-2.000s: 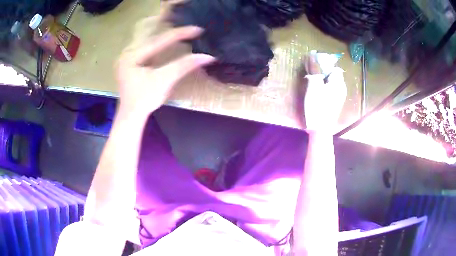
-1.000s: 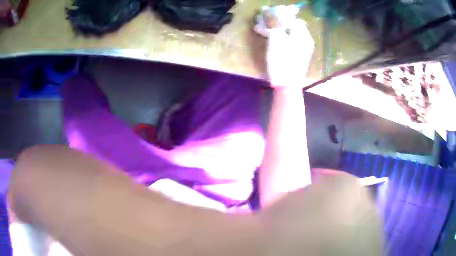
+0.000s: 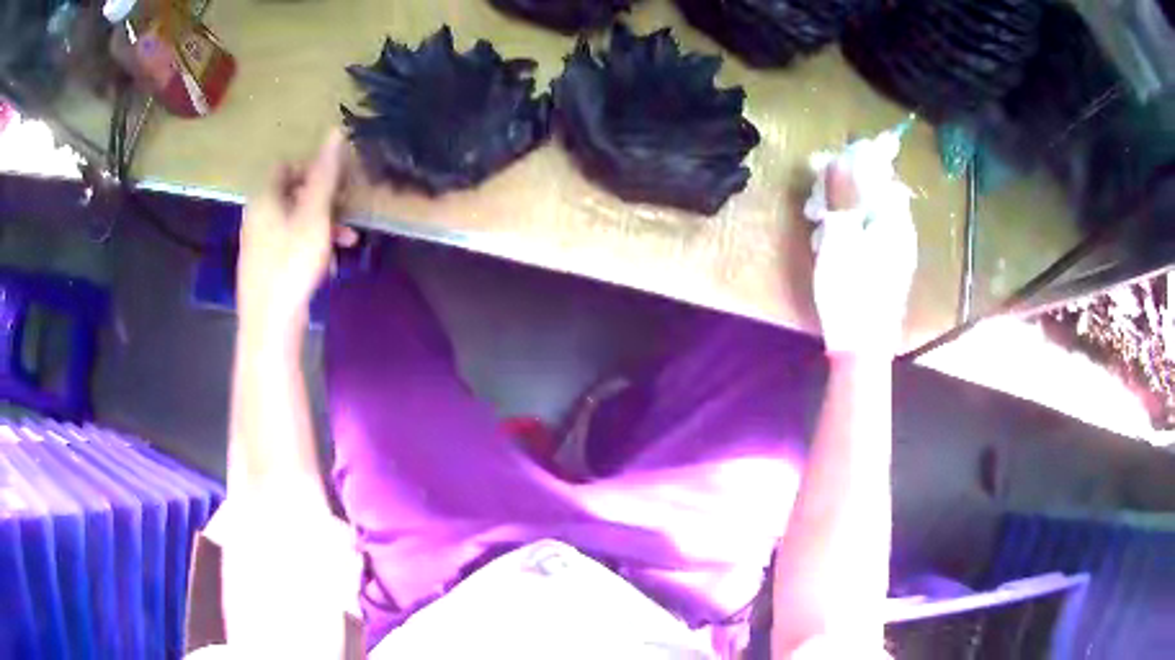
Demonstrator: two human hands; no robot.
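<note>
Two black clusters with pointed, ruffled edges lie side by side on the tan bench top, one left (image 3: pixel 445 114) and one right (image 3: pixel 657 119), touching or nearly so. My left hand (image 3: pixel 299 213) is bare and rests at the bench's front edge, just left of the left cluster. Its fingers are apart and nothing shows in it. My right hand (image 3: pixel 863 239) lies on the bench right of the clusters, around a white squeeze bottle (image 3: pixel 866 161) with a thin bluish nozzle pointing up and right. Glare washes out its fingers.
More black clusters (image 3: pixel 947 52) lie along the back right. An amber-red drink bottle (image 3: pixel 181 62) is at the back left. A black cable (image 3: pixel 1082 252) crosses the right side. Blue-purple stacked trays (image 3: pixel 97 542) stand at lower left, a blue-purple stool (image 3: pixel 58 335) behind them.
Two clusters now lie side by side at the front, where one dark mass lay two seconds ago. My left hand has moved from over it to the bench edge. My right hand keeps the bottle.
</note>
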